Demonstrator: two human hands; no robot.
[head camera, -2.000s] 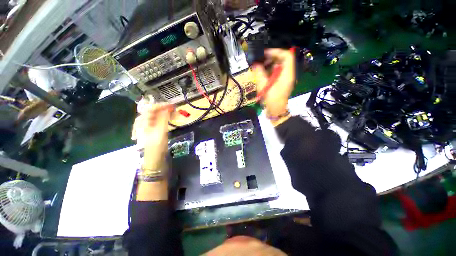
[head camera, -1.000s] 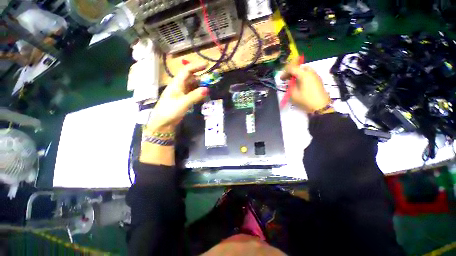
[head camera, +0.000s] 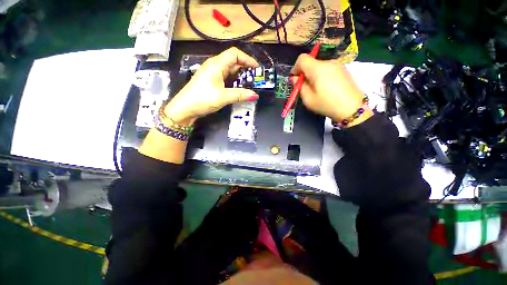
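Note:
My left hand (head camera: 214, 92) holds a power adapter circuit board (head camera: 257, 78) with blue, yellow and white components, above the far part of the black test fixture (head camera: 211, 146). My right hand (head camera: 325, 86) holds a red test probe (head camera: 295, 93) slanting down to the left, its lower end over a narrow green strip (head camera: 289, 120) on the fixture. A green fixture contact board (head camera: 282, 87) shows partly between the hands. A white universal outlet (head camera: 242, 121) lies below the held board. Whether the probe touches anything cannot be told.
Another white outlet (head camera: 152, 96) is at the left. A white power strip (head camera: 154, 28) and a wooden board (head camera: 250, 32) with a red cap (head camera: 220, 18) and black and red leads lie behind. A tangle of boards with black cords (head camera: 445, 111) is at the right. A white sheet (head camera: 72, 111) lies left.
The view has tilted down. My left hand holds the board flatter and nearer the fixture's contact boards. My right hand has moved inward, bringing the red probe over the fixture.

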